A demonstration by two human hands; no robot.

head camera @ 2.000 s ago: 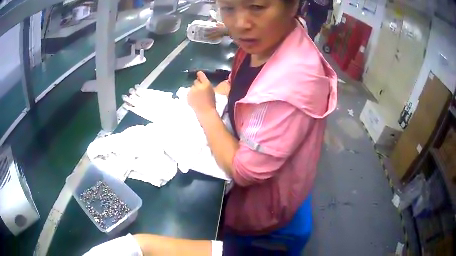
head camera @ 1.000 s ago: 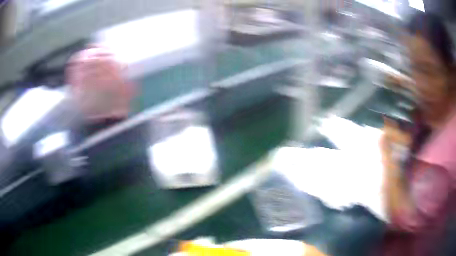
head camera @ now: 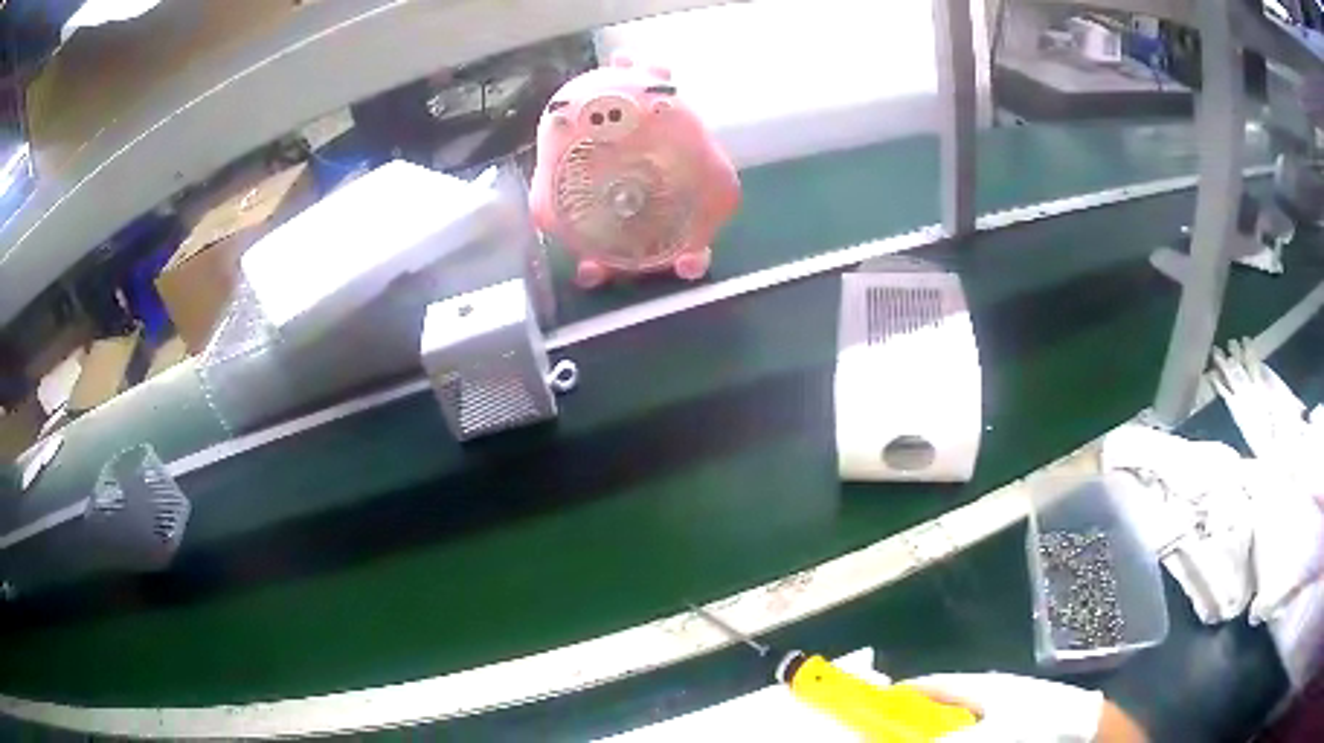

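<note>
My right hand (head camera: 1024,708), in a white glove, is at the bottom edge, partly cut off. It is shut on a yellow electric screwdriver (head camera: 876,703) whose thin metal bit points up and left over the belt's edge rail. A white flat sheet (head camera: 726,720) lies under and left of the screwdriver, cut off by the frame. A clear tub (head camera: 1141,592) of small silvery-dark screws (head camera: 1082,588) stands right of my hand. My left hand is not in view.
On the green belt (head camera: 697,465) are a white vented housing (head camera: 908,392), a smaller white vented box (head camera: 491,363) and a vented piece (head camera: 138,508). A pink pig-shaped fan (head camera: 632,182) stands beyond. White rags (head camera: 1198,508) lie right; a metal upright (head camera: 1202,247) rises there.
The view has swung left, so the neighbouring worker has left the frame and the tub now shows at right. The screwdriver in my right hand has come clearly into view.
</note>
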